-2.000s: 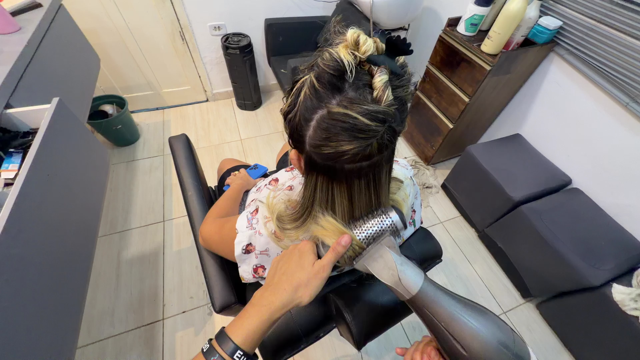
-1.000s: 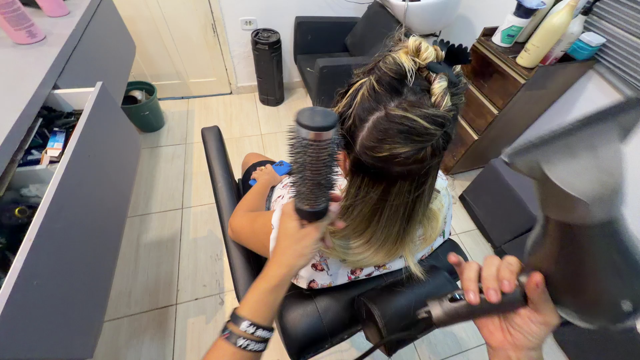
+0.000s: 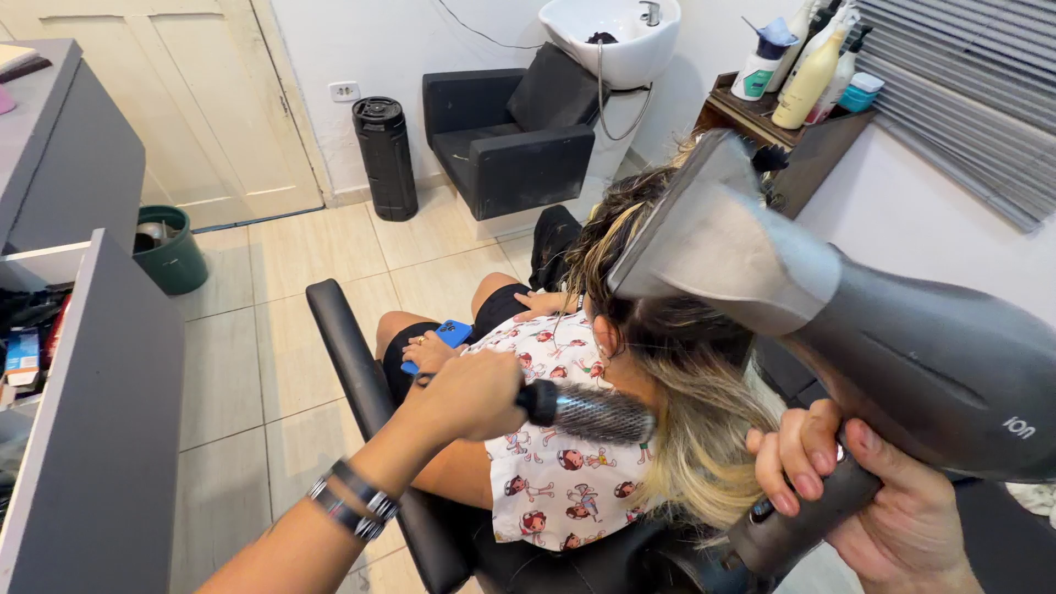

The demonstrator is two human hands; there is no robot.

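Note:
My left hand (image 3: 478,396) grips the handle of a round metal-barrel hairbrush (image 3: 606,415), whose bristles lie close beside the loose blond ends of a seated person's hair (image 3: 701,429). The fingers of my right hand (image 3: 858,487) wrap around the handle of a dark Ion hair dryer (image 3: 916,355). Its wide flat nozzle (image 3: 701,223) is raised over the person's head and hides part of the hair. The person wears a white printed top (image 3: 553,495) and holds a blue phone (image 3: 452,334) on the lap.
The black salon chair (image 3: 355,363) holds the person. An open grey drawer (image 3: 99,412) and a green bin (image 3: 172,256) stand at left. Behind are a black cylinder (image 3: 384,157), a black wash chair (image 3: 528,165) and a white basin (image 3: 619,41). Bottles (image 3: 808,78) top a wooden cabinet (image 3: 825,157) at right.
The brush was in the hair two seconds ago, then upright and left of the head; now it lies sideways by the hair ends. The dryer's nozzle has gone from the hair ends to above the head.

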